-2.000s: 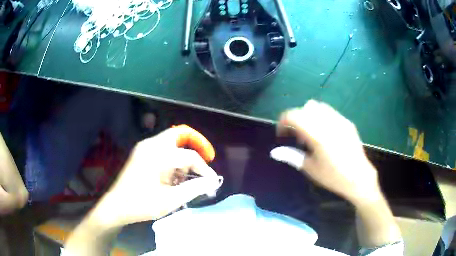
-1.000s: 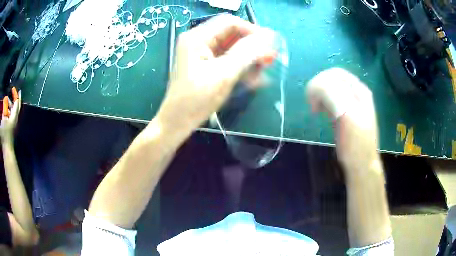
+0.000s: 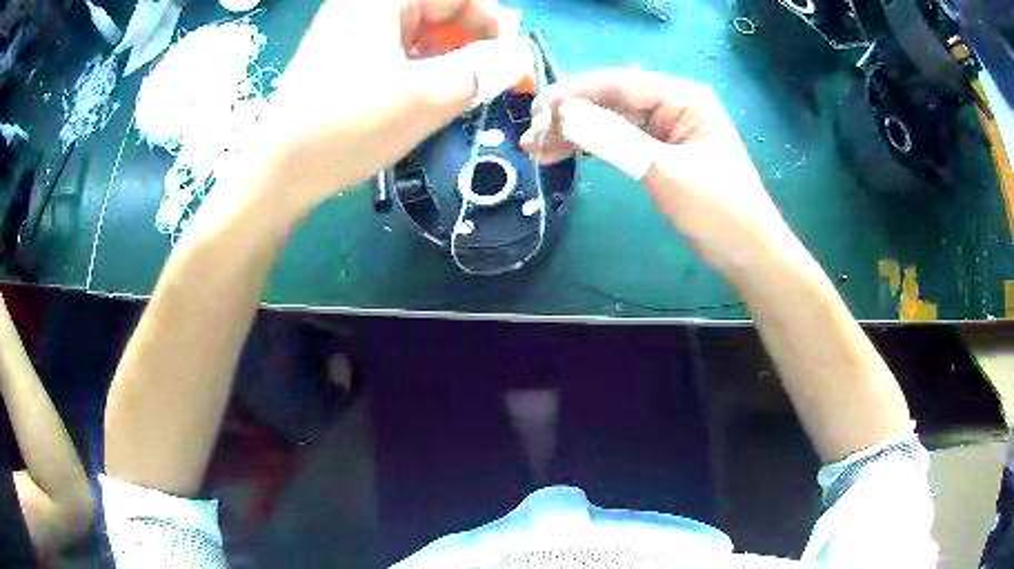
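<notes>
A black plastic housing (image 3: 428, 206) lies on the bench near its front edge, with a metal ring (image 3: 488, 180) around its central hole. A thin white cord loop with small white pads (image 3: 497, 270) hangs over the housing. My left hand (image 3: 428, 72), with an orange finger cot, pinches the cord's upper end above the housing and hides the housing's far part. My right hand (image 3: 634, 139), with a white sleeve on the thumb, has its fingertips together at the cord's right side; whether they grip it is hard to tell.
A tangled white cord pile (image 3: 200, 95) lies at the left of the bench (image 3: 678, 250). Black housings (image 3: 890, 111) are grouped at the right. A small ring lies near them. Another person's arm (image 3: 39, 445) shows at the left edge.
My left hand has moved left and up with the cord loop, which now hangs over the housing. My right hand has come left and up to the cord. The housing is uncovered in part.
</notes>
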